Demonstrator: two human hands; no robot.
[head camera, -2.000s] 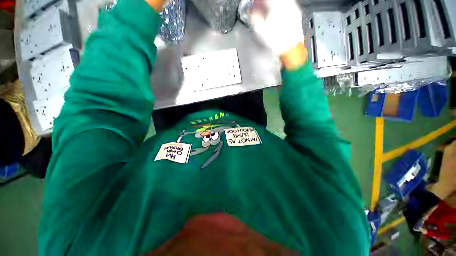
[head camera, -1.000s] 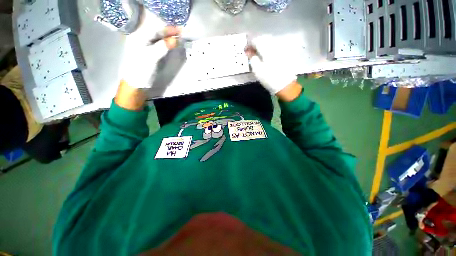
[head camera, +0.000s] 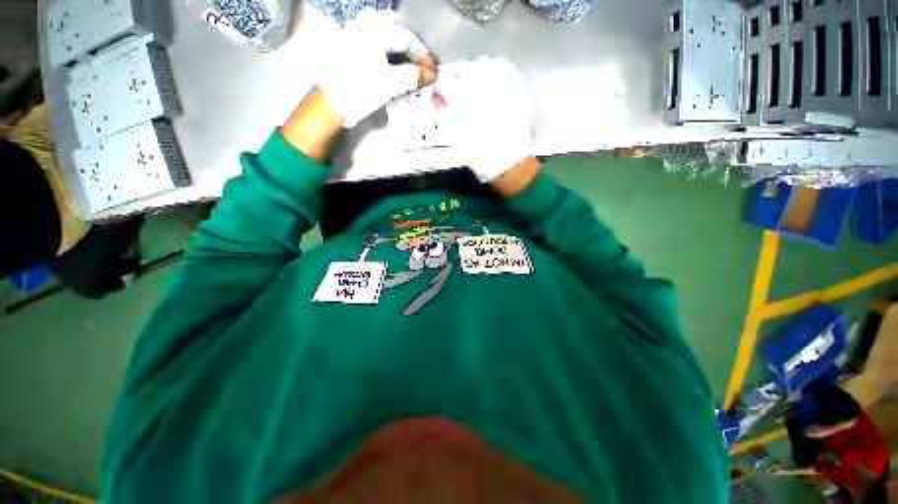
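A pale sheet-metal panel (head camera: 418, 126) with small dark dots lies flat on the grey bench in front of my body, largely hidden by my gloves. My left hand (head camera: 379, 74), in a white glove with bare fingertips, is over the panel's upper left part, thumb and finger close together. My right hand (head camera: 489, 113), also white-gloved, lies over the panel's right part with its fingertips near the left ones. The glare is strong, and any fastener at the fingertips is too small to tell.
Open clear bags of shiny fasteners (head camera: 246, 18) stand along the far side. Overlapping dotted panels (head camera: 123, 162) lie at left. Slotted grey brackets (head camera: 822, 59) stand at right, with crinkled plastic wrap (head camera: 709, 156) below. Blue bins (head camera: 802, 212) are on the green floor. A person's dark clothing shows at left.
Both hands came down from the far side to the panel, then moved inward over it until their fingertips were close together. The panel was uncovered before and is now mostly covered.
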